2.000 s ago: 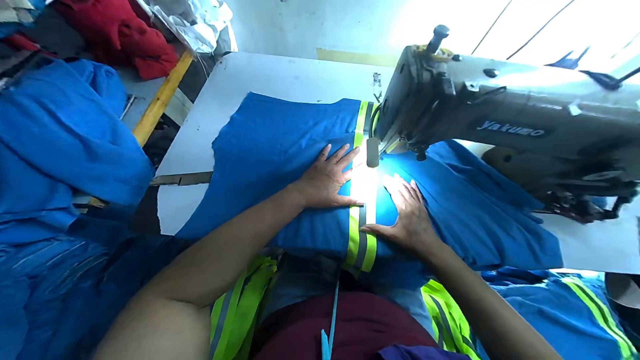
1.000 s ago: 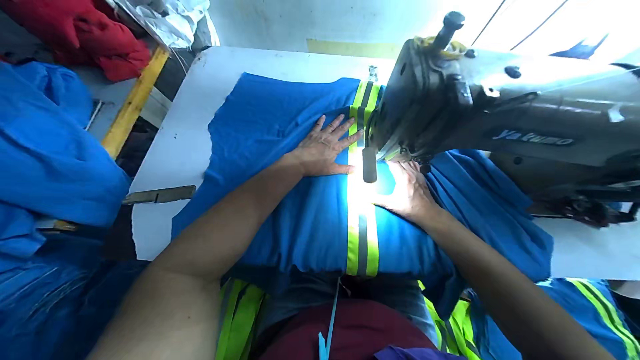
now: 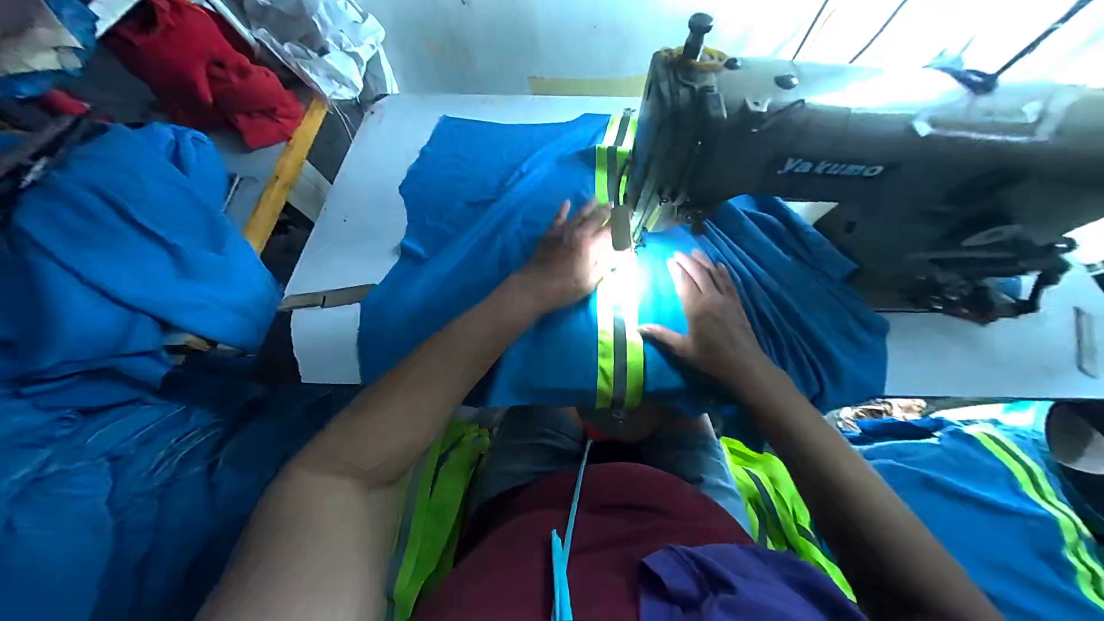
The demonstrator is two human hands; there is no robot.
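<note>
A blue fabric panel (image 3: 483,198) lies across the sewing table under the head of a Yakumo sewing machine (image 3: 776,155). Down the panel runs a yellow-green tape with a grey reflective stripe (image 3: 619,362), passing beside the needle area, where a bright lamp washes out detail. My left hand (image 3: 573,254) rests palm down on the cloth at the tape's left edge, close to the presser area, fingers apart. Flat on the cloth to the right of the tape is my right hand (image 3: 707,315), its thumb by the tape's edge. The needle itself cannot be made out.
Blue cloth (image 3: 129,233) is heaped at the left, with a red garment (image 3: 207,69) and a yellow wooden bar (image 3: 289,172) behind. The white tabletop (image 3: 345,207) shows left of the panel. Blue cloth with yellow-green stripes (image 3: 975,500) lies at lower right. Yellow-green tape (image 3: 440,509) hangs by my lap.
The panel's upper part has shifted and bunched near the machine head. My right hand now lies more clearly to the right of the tape than one second ago. The view has shifted.
</note>
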